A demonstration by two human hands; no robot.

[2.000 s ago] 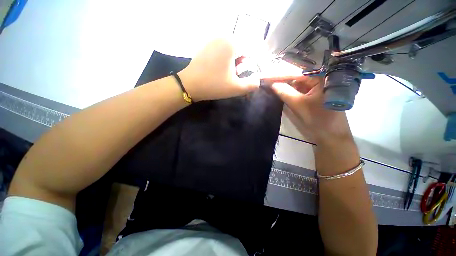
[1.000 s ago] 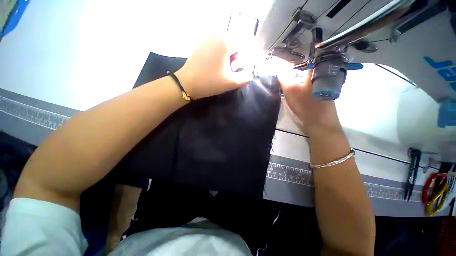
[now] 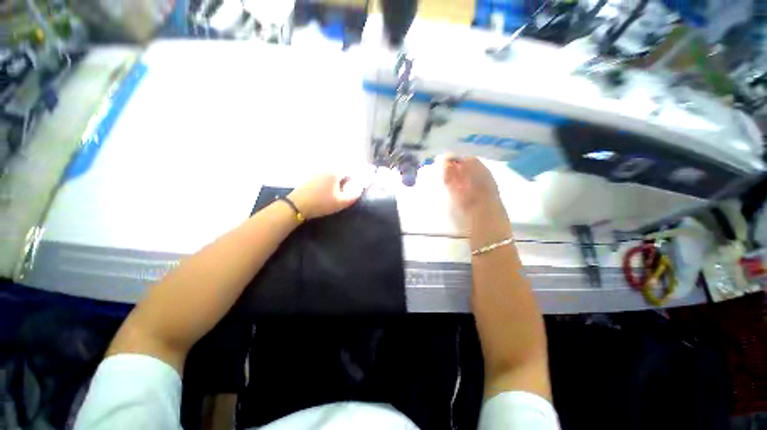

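Note:
A black cloth panel (image 3: 349, 260) lies on the white table and hangs over its front edge; its upper end is at the needle area. The white sewing machine (image 3: 496, 130) with blue stripe stands above it; its presser foot is lost in the bright lamp glare. My left hand (image 3: 330, 195) rests on the panel's upper part, left of the needle, fingers bent and partly washed out by glare. My right hand (image 3: 468, 183) is right of the needle, off the panel, near the machine head, fingers blurred; whether it touches anything is unclear.
Dark snips (image 3: 586, 254) and red and yellow handled scissors (image 3: 648, 273) lie on the table at the right. A printed ruler strip (image 3: 109, 267) runs along the front edge. Blurred clutter stands behind the table. Black cloth covers my lap.
The view has pulled back and up, showing more of the machine and table. My right hand has moved away from the panel and my left hand, to the right of the needle.

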